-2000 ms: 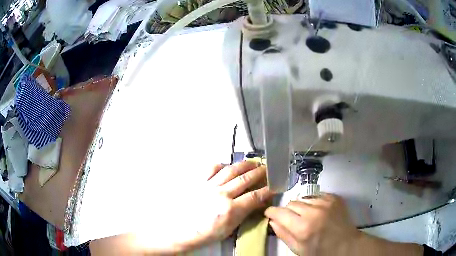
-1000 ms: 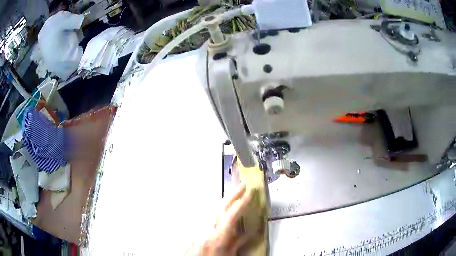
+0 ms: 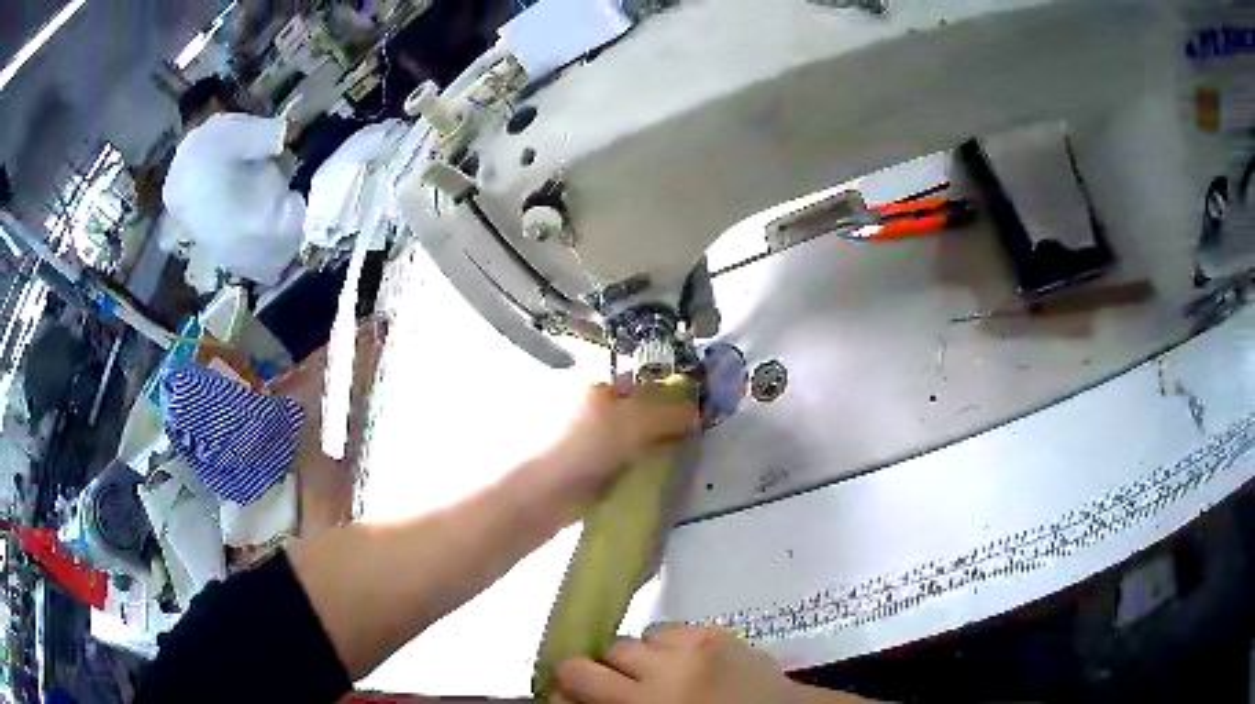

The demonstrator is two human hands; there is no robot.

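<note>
An olive-yellow fabric strip (image 3: 613, 557) runs from the presser foot area down over the front edge of the white table. The off-white sewing machine (image 3: 688, 138) stands over its upper end; the needle is too small to make out. My left hand (image 3: 644, 420) lies on the strip's upper end, close to the ribbed metal knob (image 3: 655, 360). My right hand (image 3: 681, 670) holds the strip's lower part at the table's front edge, cut off by the bottom of the picture.
Orange-red snips (image 3: 915, 217) and a black holder (image 3: 1039, 220) lie on the machine bed to the right. A striped cloth (image 3: 231, 437) lies at the left. A person in white (image 3: 237, 200) is in the background. Printed ruler marks (image 3: 991, 543) run along the front edge.
The view has swung to the right and tilted. My left hand stays at the strip's upper end, and my right hand, out of view one second ago, now holds the strip lower down.
</note>
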